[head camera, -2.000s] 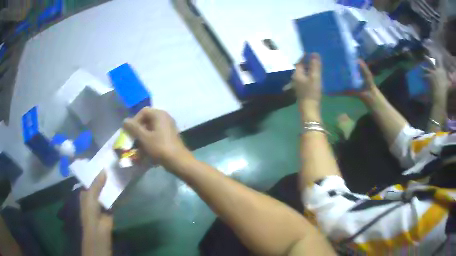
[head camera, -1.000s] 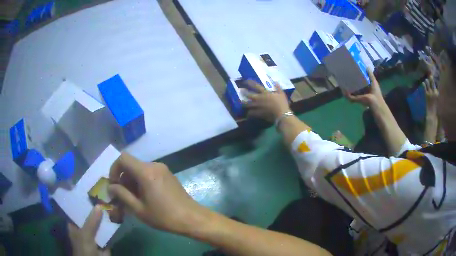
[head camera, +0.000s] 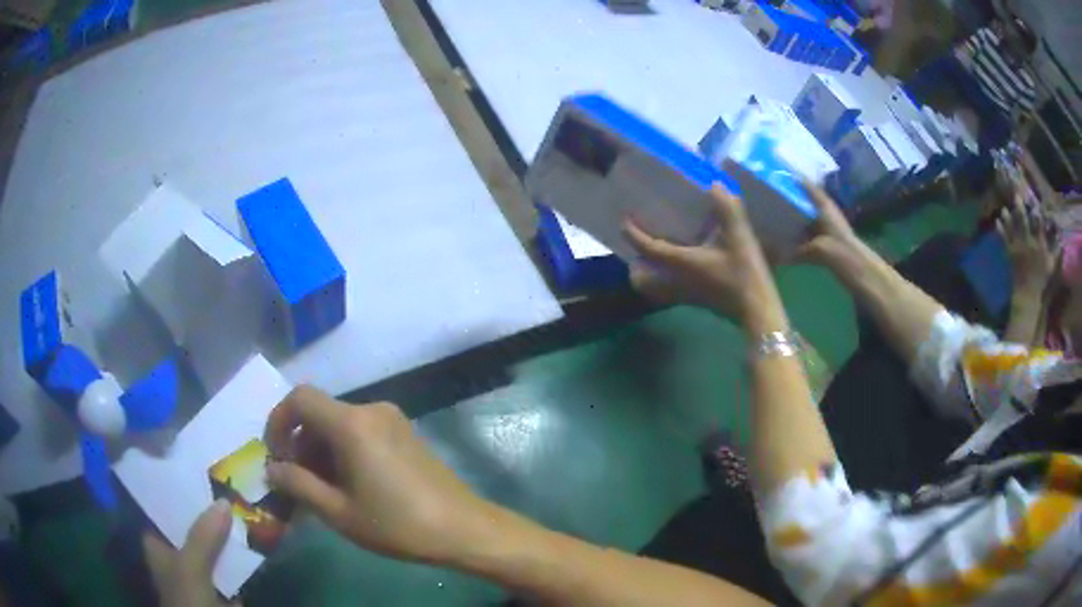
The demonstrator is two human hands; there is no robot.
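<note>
A plain white flat-sided piece (head camera: 190, 457) is held low at the left, over the lap. A small yellow-brown patch (head camera: 242, 471) shows on it. My left hand (head camera: 196, 557), cut off by the bottom edge, grips its lower part with the thumb on its face. My right hand (head camera: 356, 468) has its fingertips at the patch; whether they pinch it is hard to tell. Blue fan blades with a white hub cap (head camera: 102, 406) show at the white piece's upper left. An open carton with raised white flaps (head camera: 196, 296) stands behind.
A blue carton (head camera: 294, 261) stands beside the open one on the white-topped table (head camera: 392, 225), another blue carton (head camera: 42, 320) at far left. At right a person in a patterned sleeve (head camera: 819, 534) holds cartons over a second table (head camera: 510, 71). Green floor (head camera: 558, 439) shows between.
My hands stay on the white piece, which moved down-left at first and has barely shifted since. The neighbouring person has lifted a carton from the second table.
</note>
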